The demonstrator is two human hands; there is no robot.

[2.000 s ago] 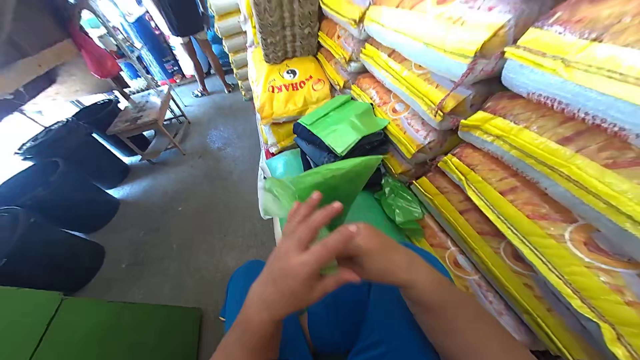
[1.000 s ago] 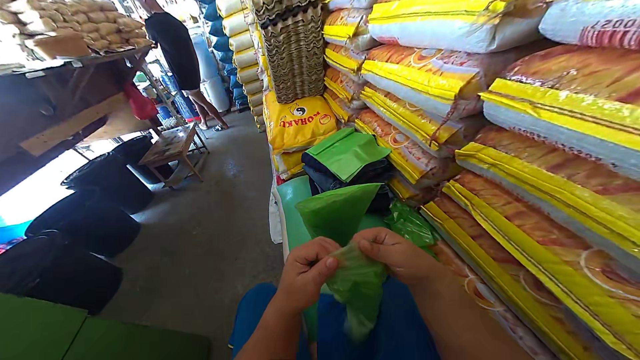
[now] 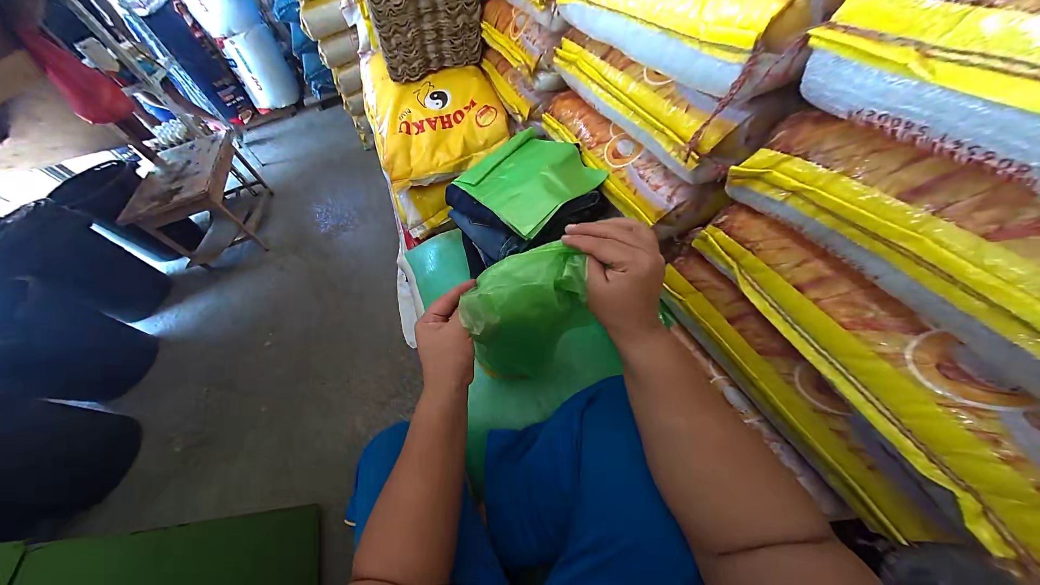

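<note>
A thin green plastic bag [image 3: 524,313] is stretched between my two hands, over a pale green surface [image 3: 520,406] in front of my knees. My left hand [image 3: 447,337] pinches the bag's left edge between thumb and fingers. At its upper right edge, my right hand [image 3: 621,272] grips the plastic with bent fingers. Just beyond the hands, a stack of flat green plastic bags [image 3: 528,179] lies on folded dark cloth [image 3: 487,231].
Filled sacks [image 3: 877,301] are piled high along the right. A yellow sack [image 3: 435,122] with a woven basket [image 3: 426,36] on it stands ahead. Dark tubs [image 3: 65,341] and a small wooden table [image 3: 187,179] stand left, a green panel [image 3: 179,548] at lower left.
My hands have moved apart, and the bag now spans between them with its wide part spread. The person standing near the far aisle is out of view.
</note>
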